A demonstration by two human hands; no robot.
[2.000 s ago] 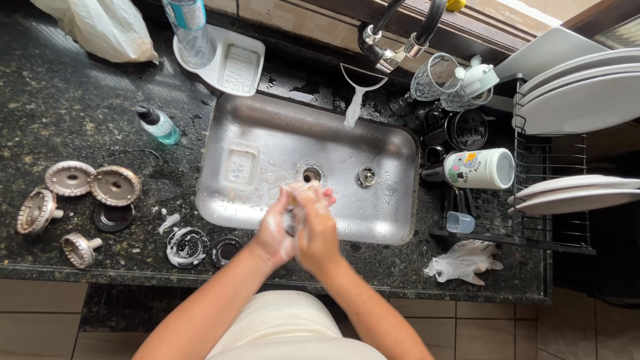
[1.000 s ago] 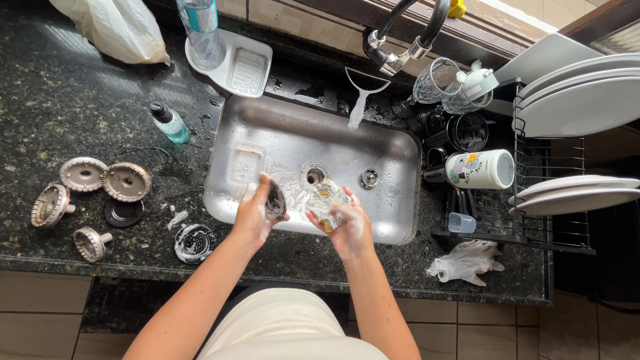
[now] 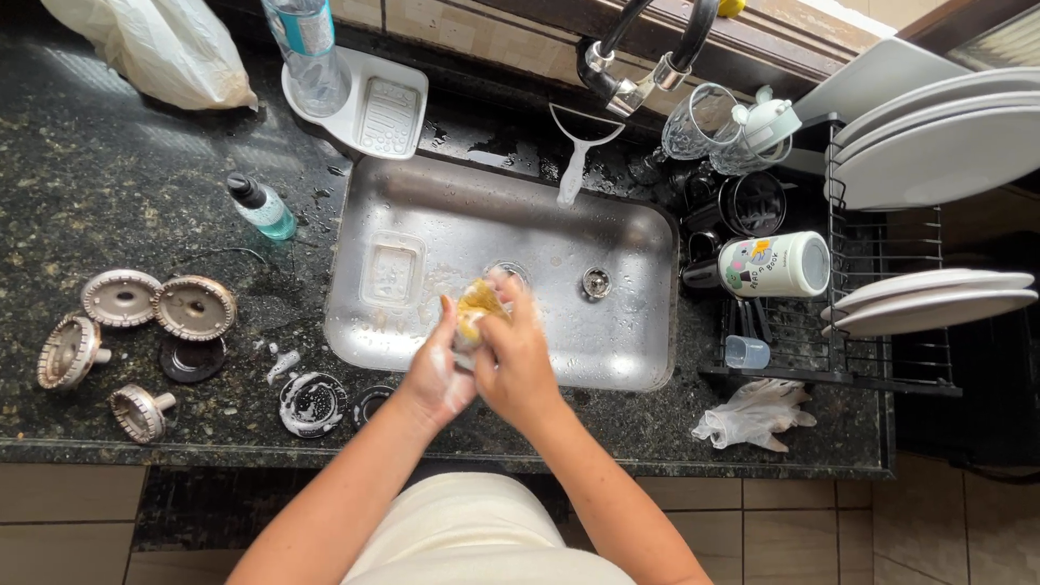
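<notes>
Both my hands are together over the near side of the stainless steel sink (image 3: 617, 349). My right hand (image 3: 516, 349) is closed on a soapy yellow sponge (image 3: 479, 305). Beneath the sponge, my left hand (image 3: 439, 370) cups something mostly hidden by fingers and foam; a dark round piece was in it a second ago. On the counter to the left lie metal stove burner heads (image 3: 195, 307) and a black burner cap (image 3: 192, 357). A foam-covered black cap (image 3: 312, 405) and another black ring (image 3: 374, 404) lie nearer the sink.
Behind the sink are a black and chrome faucet (image 3: 634, 93), a white-handled squeegee (image 3: 574, 171) and a soap tray (image 3: 394, 114) with a plastic bottle (image 3: 313, 73). A dish rack (image 3: 853, 378) with plates and a crumpled clear glove (image 3: 756, 414) are right; a teal bottle (image 3: 272, 215) is left.
A second ago my hands were apart, the left with a dark round piece and the right with the sponge. Now they have come together, sponge against the held piece.
</notes>
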